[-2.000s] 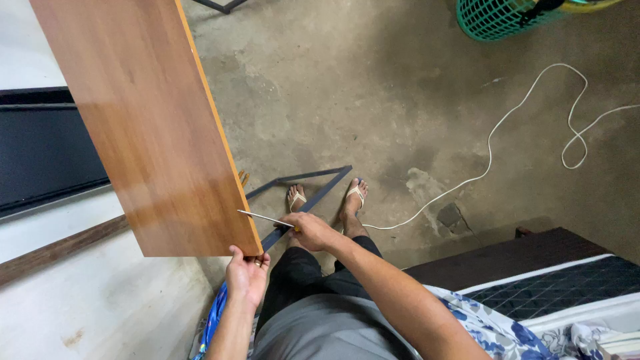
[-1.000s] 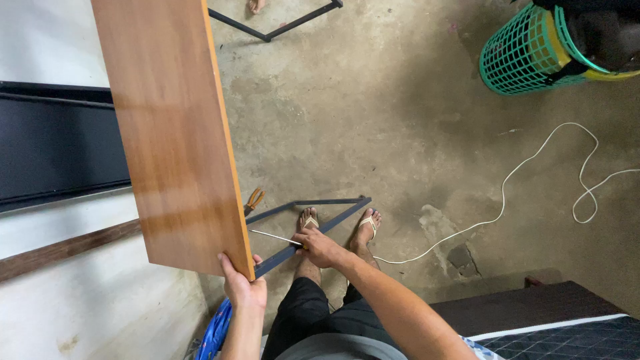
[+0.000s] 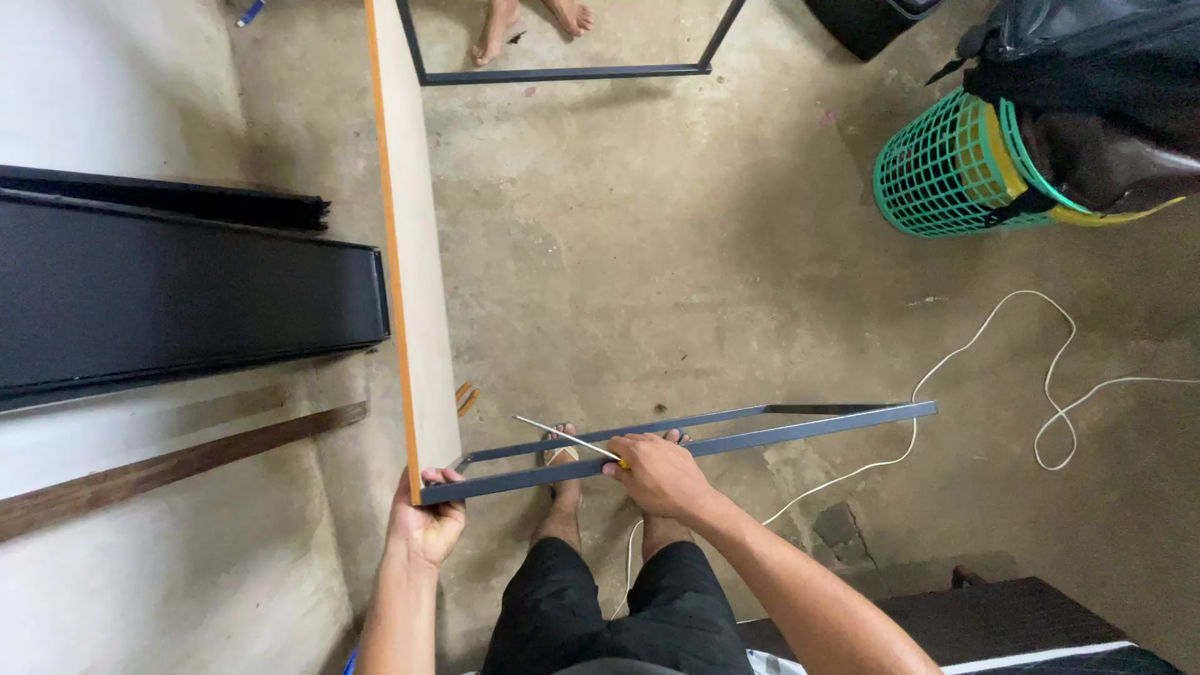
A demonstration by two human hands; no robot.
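Observation:
A wooden tabletop board (image 3: 417,262) stands on edge, its pale underside facing right and its orange edge upward. One dark metal leg frame (image 3: 806,433) juts right from its near end; another metal leg frame (image 3: 572,74) extends from its far part. My left hand (image 3: 429,525) grips the board's near corner where the leg joins. My right hand (image 3: 656,473) holds a screwdriver (image 3: 567,438) by its yellow handle, the long shaft pointing up-left, the fingers at the near leg frame. Whether that hand also grips the frame is unclear.
Orange-handled pliers (image 3: 468,398) lie on the floor beside the board. Another person's bare feet (image 3: 502,28) are at the far frame. A green plastic basket (image 3: 937,173), a white cable (image 3: 975,342), a black panel (image 3: 187,291) and a dark-covered piece of furniture (image 3: 994,623) surround the floor.
The board has tilted from showing its brown top face to standing on edge with its pale underside in view. Both leg frames now show more fully. The screwdriver remains in my right hand.

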